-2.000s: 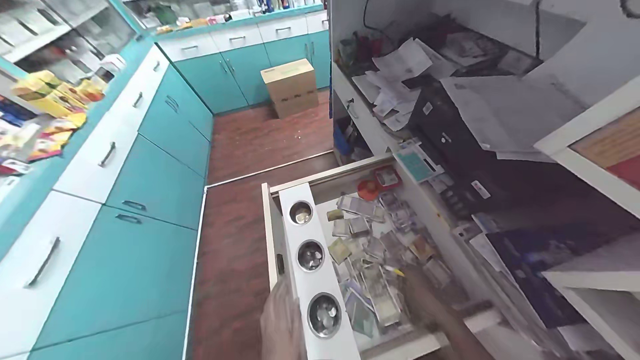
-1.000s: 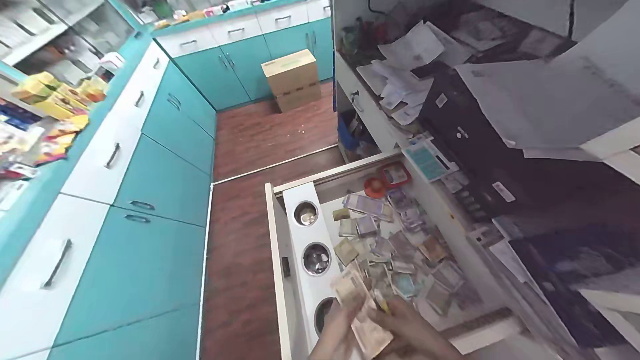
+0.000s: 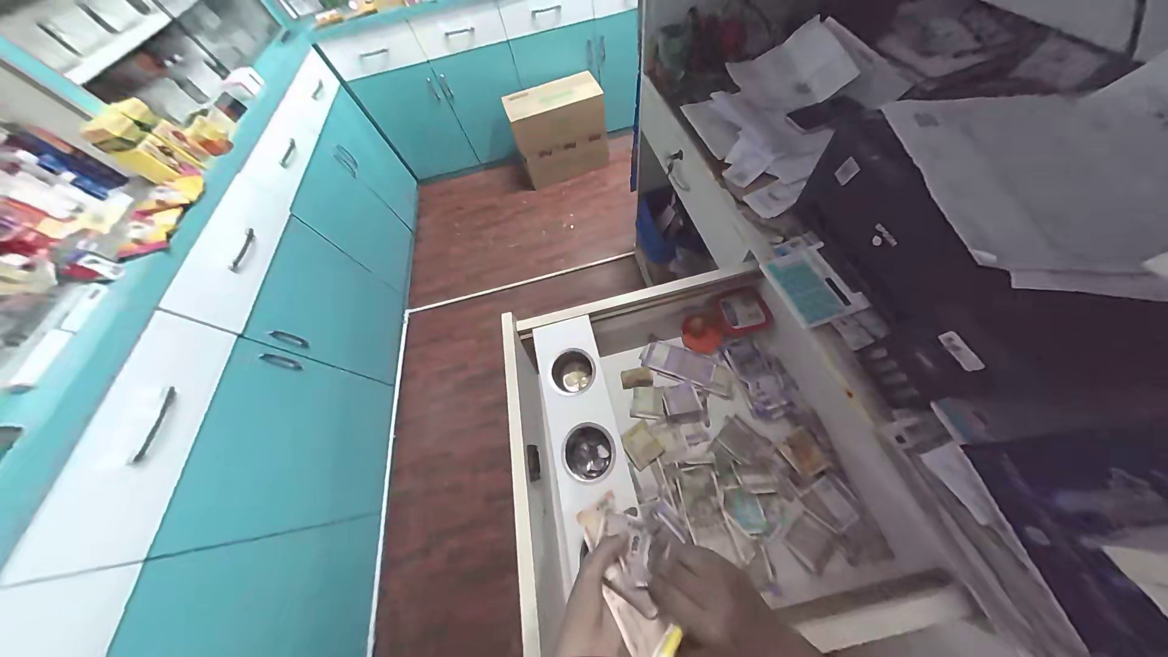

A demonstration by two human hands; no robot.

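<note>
My left hand grips a small stack of banknotes over the near left part of a pulled-out drawer. The fingers of my right hand close on the notes from the right, and a yellow pen-like thing shows beneath that hand. Folded and bundled banknotes lie spread over the drawer's floor. Along its left side runs a white strip with round cups of coins; my hands and the notes partly hide the nearest cup. An orange round thing lies by a red-rimmed container at the far end.
Teal cabinets with white drawers line the left, with yellow packets on their counter. A cardboard box stands on the wood-look floor. On the right are loose papers and a black machine under paper sheets.
Two seconds ago my hands were apart, the right one low over the notes in the drawer. They have come together on a stack of banknotes, which has since moved left and nearer me.
</note>
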